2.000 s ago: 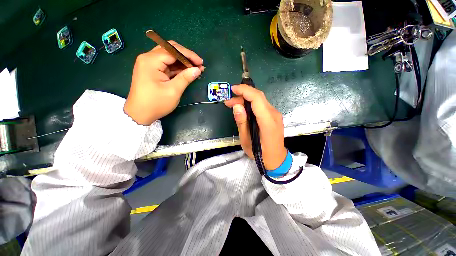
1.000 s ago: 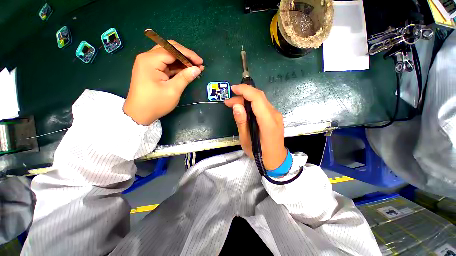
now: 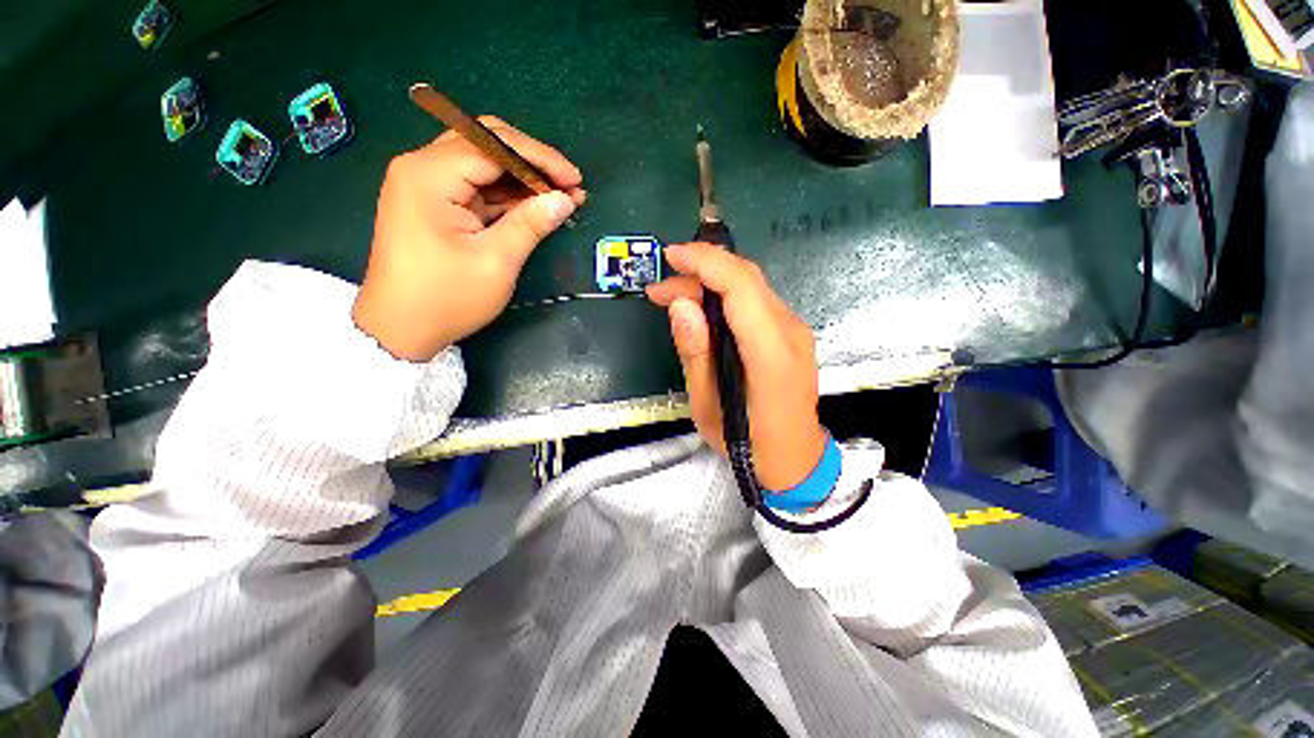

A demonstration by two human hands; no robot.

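Observation:
A circuit board module (image 3: 628,265) lies on the green mat between my hands. My left hand (image 3: 458,245) holds brown tweezers (image 3: 483,139) up and left of the module, their tips near my fingertips. My right hand (image 3: 747,346) holds the soldering iron (image 3: 709,195), its metal tip pointing away from me, off the module. My right fingertips are at the module's right edge; whether they touch it I cannot tell. Solder wire (image 3: 555,300) runs from the left, passes under or behind my left sleeve and ends near the module's lower edge.
Several other modules (image 3: 247,152) lie at the upper left. A tip cleaner pot (image 3: 865,79) and white paper (image 3: 994,116) stand at the upper right, the iron holder (image 3: 1153,116) beyond. A metallic block (image 3: 51,392) is at the left edge. A person's sleeve (image 3: 1275,317) shows at far right.
The module at the far upper left has shifted slightly right. The person's sleeve at the right has moved a little. My hands and the module between them have barely moved.

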